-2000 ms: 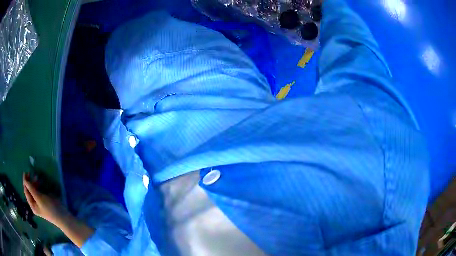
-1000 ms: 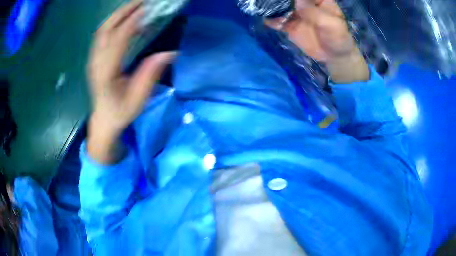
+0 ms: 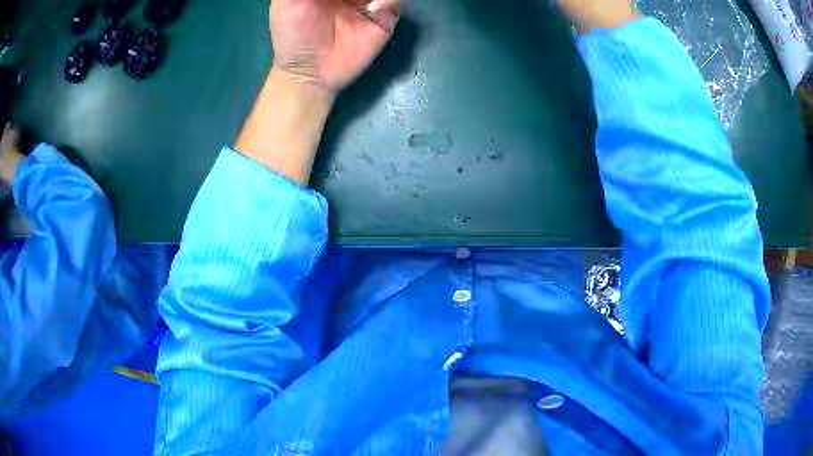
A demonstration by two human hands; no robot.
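Observation:
My left hand (image 3: 328,40) is raised over the green table (image 3: 499,191) at the top centre, palm partly showing, its fingers cut off by the top edge. A tiny pale spot shows by its thumb; I cannot tell if it is a held part or a nail. My right hand (image 3: 604,11) is at the top edge, with only the wrist side showing and the fingers out of the picture. Several glossy black rounded units (image 3: 113,43) lie on the table at the upper left.
A crinkled clear plastic bag (image 3: 713,58) lies on the table at the upper right, beside a whitish printed bag (image 3: 786,36). Another person's blue sleeve (image 3: 62,200) reaches onto the table at left. A clear tray (image 3: 604,289) shows below the table edge.
The view has swung from my lap to the table. Both hands have moved forward to the top of the picture; the clear plastic near my right hand no longer shows there.

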